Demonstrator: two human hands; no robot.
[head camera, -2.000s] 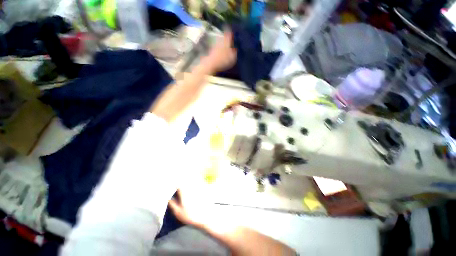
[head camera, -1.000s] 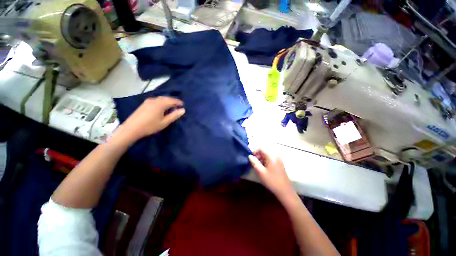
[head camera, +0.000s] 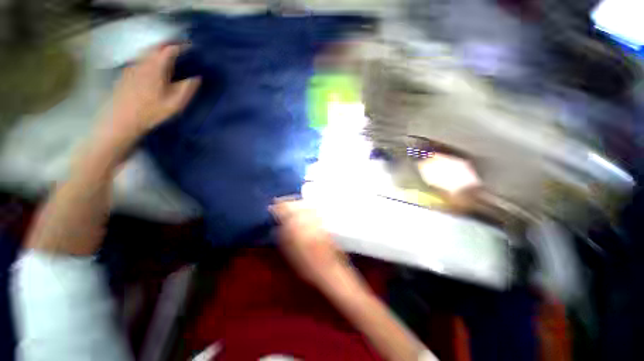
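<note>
The view is strongly blurred. A navy garment piece lies spread on the white table, left of the lockstitch sewing machine. My left hand is at the cloth's upper left edge, thumb apart from the fingers; whether it grips the cloth is unclear. My right hand is at the cloth's lower right edge, its fingertips on the edge; the blur hides whether they pinch it. A yellow-green tag shows left of the machine head.
A smartphone lies under the machine arm. The white table edge runs along the front right. Dark red cloth covers my lap. Orange crate parts show at lower right. A blurred yellowish shape is at upper left.
The camera view has shifted and blurred. My left hand has moved up to the cloth's upper left edge. My right hand remains at its lower right edge. The cloth looks straighter.
</note>
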